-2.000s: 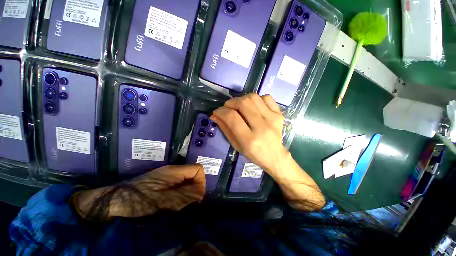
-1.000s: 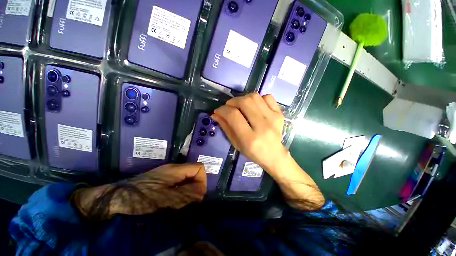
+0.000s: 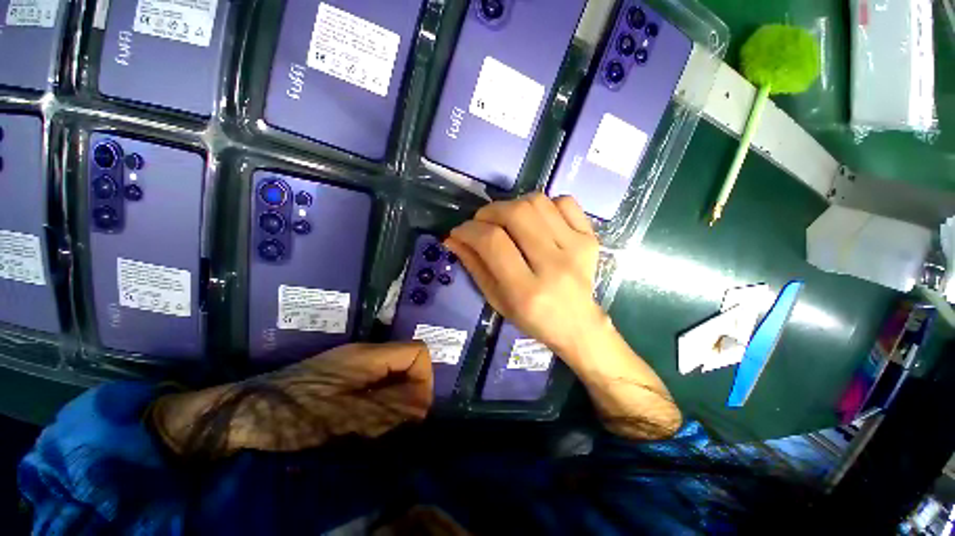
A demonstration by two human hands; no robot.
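A purple smartphone lies back up in a pocket of the clear blister tray, with dark camera lenses at its upper end and a white label below. My right hand is over the tray, its thumb and fingertips together at the lenses' right edge. Whether it pinches a tiny piece cannot be seen. My left hand rests at the phone's lower left with fingers curled in. Its fingertips are partly hidden, and I cannot tell if it holds anything.
Several more purple smartphones fill the tray. To the right are a green pom-pom pen, white card pieces, a blue strip, a pale rail, a white pack and a white blocky thing.
The view has shifted very slightly, with the pen and tray edge a little further right in the picture. Both hands keep nearly the same pose and place.
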